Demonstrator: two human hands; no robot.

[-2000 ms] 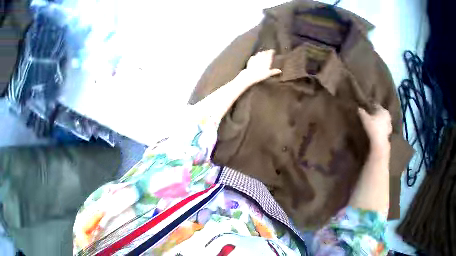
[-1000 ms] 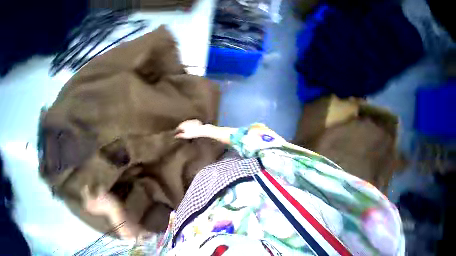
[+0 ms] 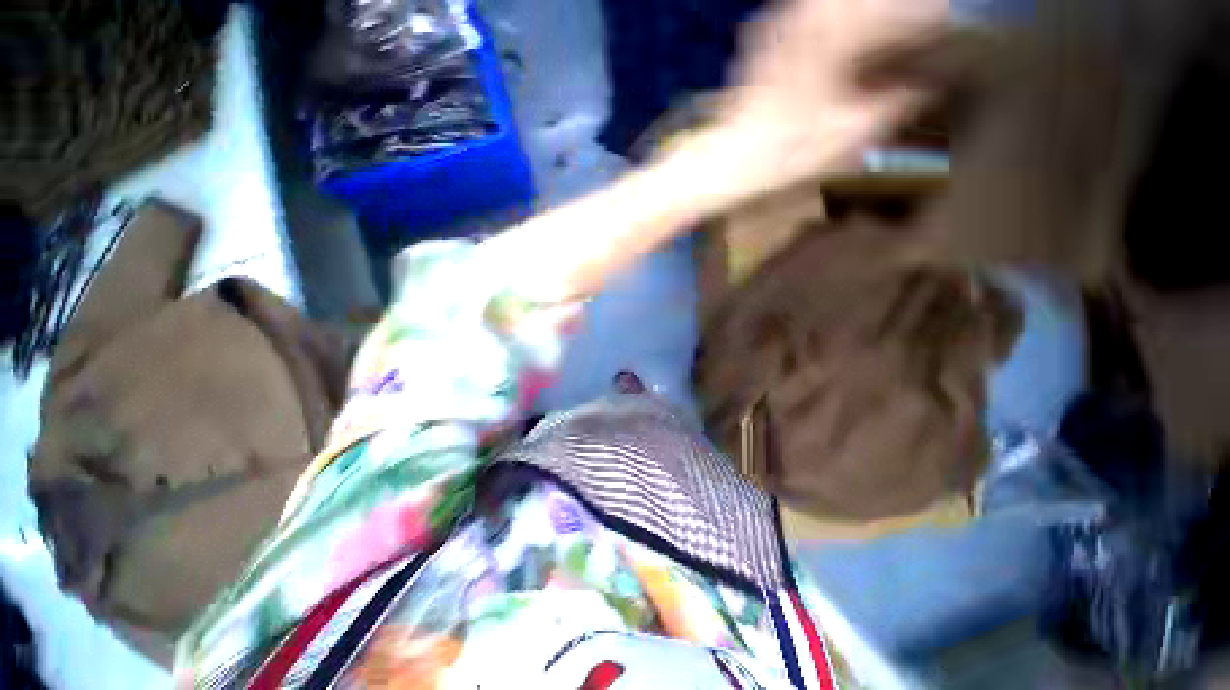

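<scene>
My left hand [image 3: 823, 88] is raised at the top, stretched across to the right. It is strongly blurred and overlaps brown hanging garments [image 3: 1045, 162] at the upper right; whether its fingers grip one cannot be told. My right hand is not in view. A brown jacket [image 3: 176, 391] lies spread on the white table at the left, with no hand on it; my patterned sleeve covers part of its right side.
A cardboard box [image 3: 884, 523] with heaped brown garments [image 3: 863, 364] stands on the floor at centre right. A blue bin [image 3: 438, 189] holds clear-bagged items. Black hangers [image 3: 61, 276] lie at the far left. Crumpled clear plastic [image 3: 1066, 499] is at the lower right.
The view has swung right, away from the table. Both hands have left the brown jacket. My left arm has moved up and right to the hanging garments; my right hand has gone out of view.
</scene>
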